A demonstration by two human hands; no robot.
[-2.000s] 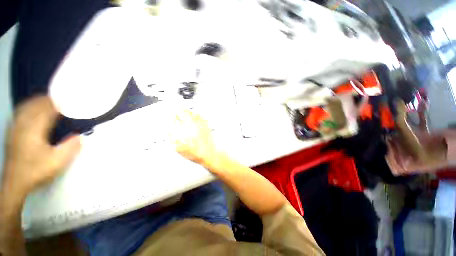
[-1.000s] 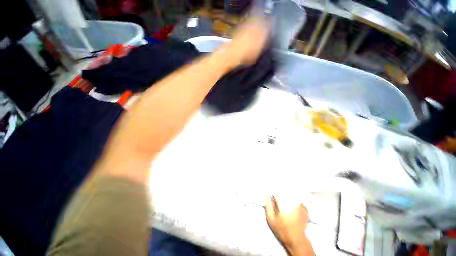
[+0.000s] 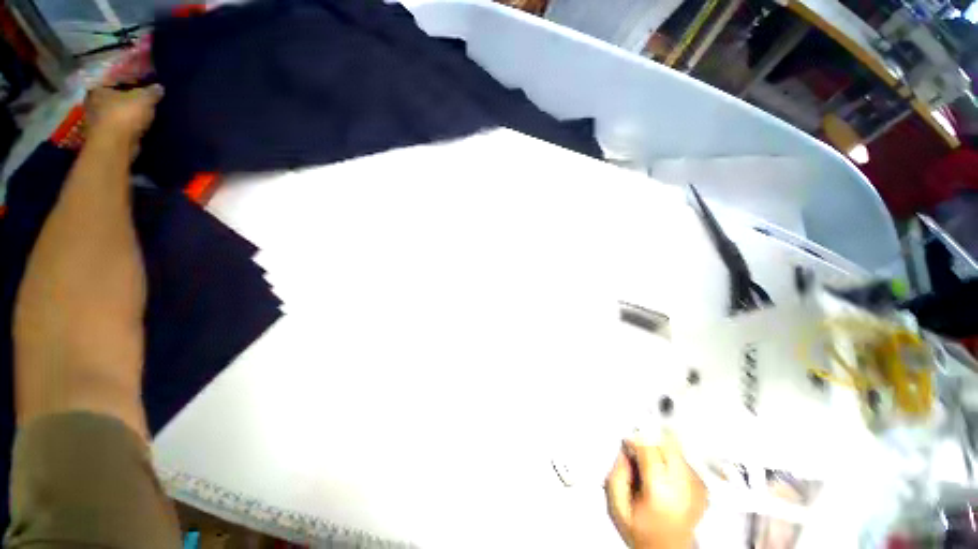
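My left hand [image 3: 123,113] is at the upper left, fingers curled at the left edge of a wide dark cloth piece [image 3: 311,80], apparently gripping it. This cloth lies across the far side of the white table [image 3: 418,279] and over the tub's rim. A stack of dark cut pieces [image 3: 204,300] with a stepped edge lies at the left, partly under my left forearm. My right hand [image 3: 656,488] is low at the right by the sewing machine area, fingers curled. A dark spot shows between its fingers; I cannot tell if it holds anything.
A pale blue-white tub [image 3: 558,59] runs behind the table. Black scissors [image 3: 732,257] lie at the right, near blurred yellow thread [image 3: 901,370]. A printed ruler [image 3: 268,520] runs along the front edge. Orange-red basket parts [image 3: 201,188] show at the left.
The view has swung left. My left hand has moved from the far middle of the table to the far left, and the dark cloth there lies more spread out. My right hand stays near the machine.
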